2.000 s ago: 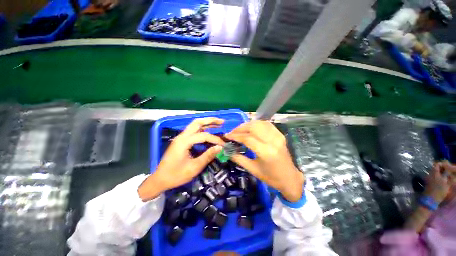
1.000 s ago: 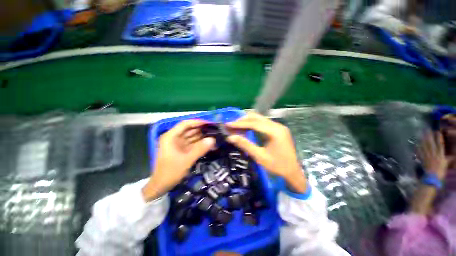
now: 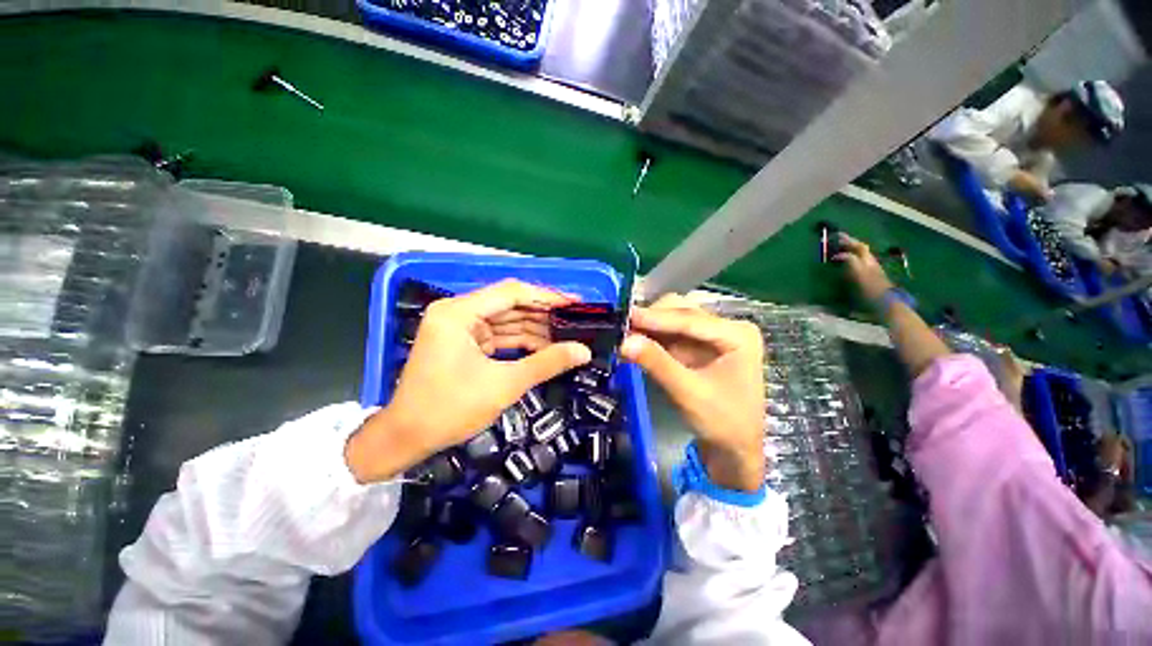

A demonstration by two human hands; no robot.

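Observation:
My left hand (image 3: 474, 366) holds a black plastic housing (image 3: 584, 331) between thumb and fingers, above the back part of the blue bin (image 3: 505, 608). My right hand (image 3: 701, 379) pinches a thin circuit board (image 3: 628, 280), seen edge-on and standing upright against the housing's right end. A thin red line shows along the housing's top. Whether the board sits inside the housing, I cannot tell. Many loose black housings (image 3: 512, 520) lie in the bin below my hands.
The green conveyor belt (image 3: 468, 164) runs beyond the bin with scattered assemblies. A grey metal post (image 3: 834, 152) slants across it. Clear blister trays lie left (image 3: 57, 416) and right (image 3: 809, 442), with a clear box (image 3: 234, 284) left. A pink-sleeved arm (image 3: 973, 429) reaches to the belt at right.
The view has turned and shifted. The board now stands upright at the housing's end instead of lying low between my fingers. The neighbour's arm has reached out over the belt.

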